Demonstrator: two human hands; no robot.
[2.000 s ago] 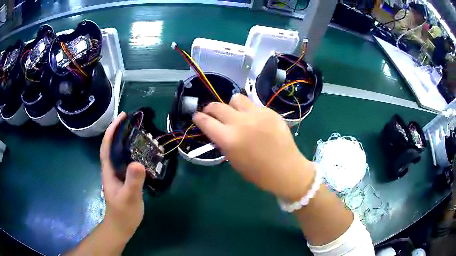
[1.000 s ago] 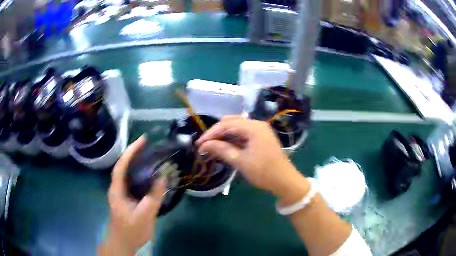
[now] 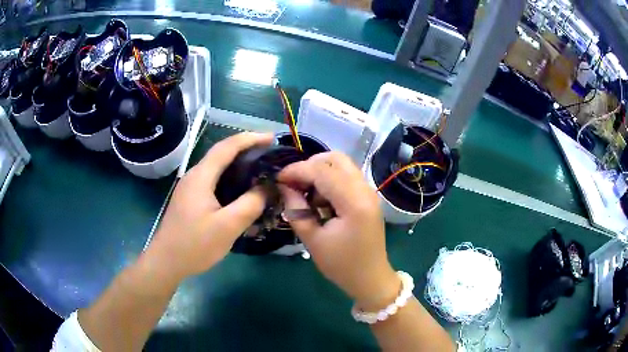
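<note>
My left hand holds a black camera head over the black-lined camera base housing in front of me. My right hand is at the head's open side, thumb and fingers pinched on a small thing, perhaps a tool or lead end, too blurred to name. The circuit board is mostly hidden by my fingers. A red, yellow and black wire harness stands up from the housing behind my hands. The housing's front is largely covered by the head and hands.
A second open base housing with wires stands to the right. Several units with camera heads stand in a row at left. A white wire coil and spare black heads lie at right. A metal post rises behind.
The camera head has moved from beside the base housing to over it. My right hand has moved from the housing's wires to the head. The view has shifted.
</note>
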